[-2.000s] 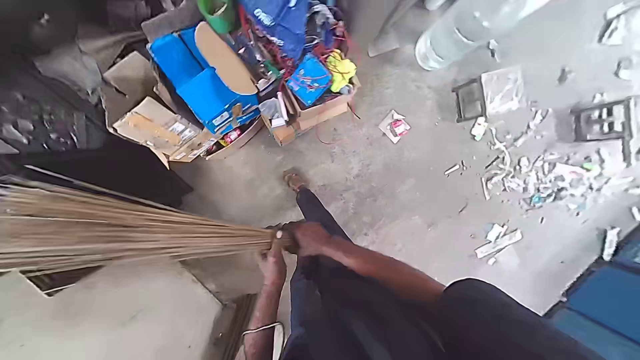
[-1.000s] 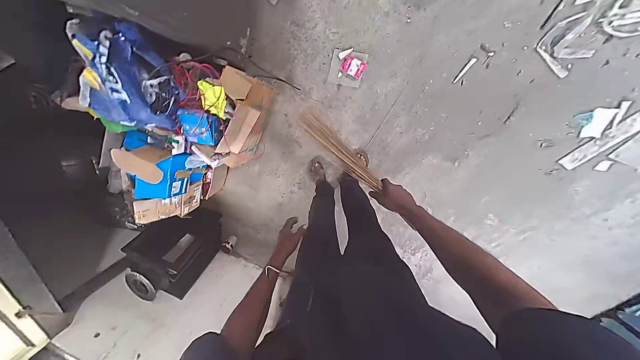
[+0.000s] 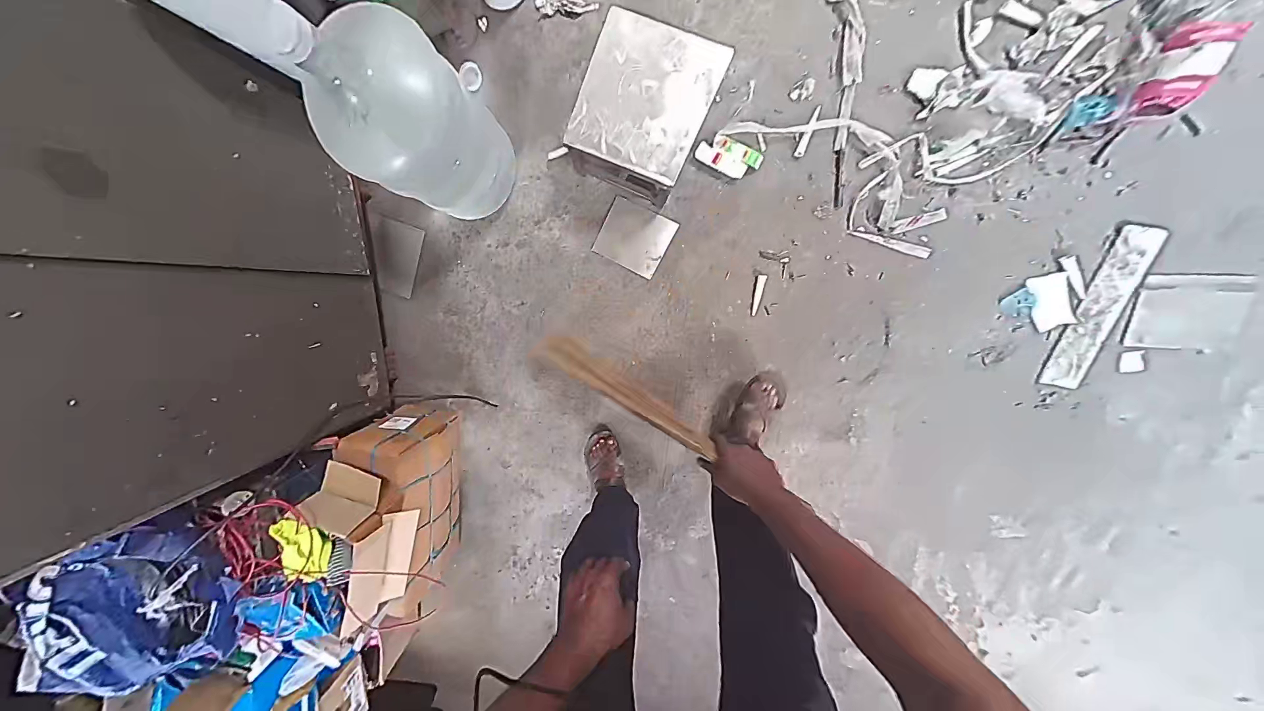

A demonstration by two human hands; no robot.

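Observation:
A stick broom (image 3: 622, 390) is gripped at its narrow end by my right hand (image 3: 748, 472), in front of my right leg. Its bristles point up and left, low over the concrete floor, and are blurred. My left hand (image 3: 595, 602) holds nothing and rests at my left knee, its fingers somewhat spread. Both my feet, in sandals, stand on the floor on either side of the broom's lower part. A heap of plastic scraps and strips (image 3: 1007, 109) lies at the upper right.
Cardboard boxes (image 3: 415, 464) with red wires and a blue plastic bag (image 3: 128, 612) stand lower left. A dark panel (image 3: 188, 336) fills the left side. A large clear bottle (image 3: 405, 109) and a metal box (image 3: 647, 94) are above. A pale strip (image 3: 1104, 306) lies right.
The broom was in both hands two seconds ago; my left hand has let go and come down to my left knee. The view has shifted strongly, showing the bottle and the scrap heap again.

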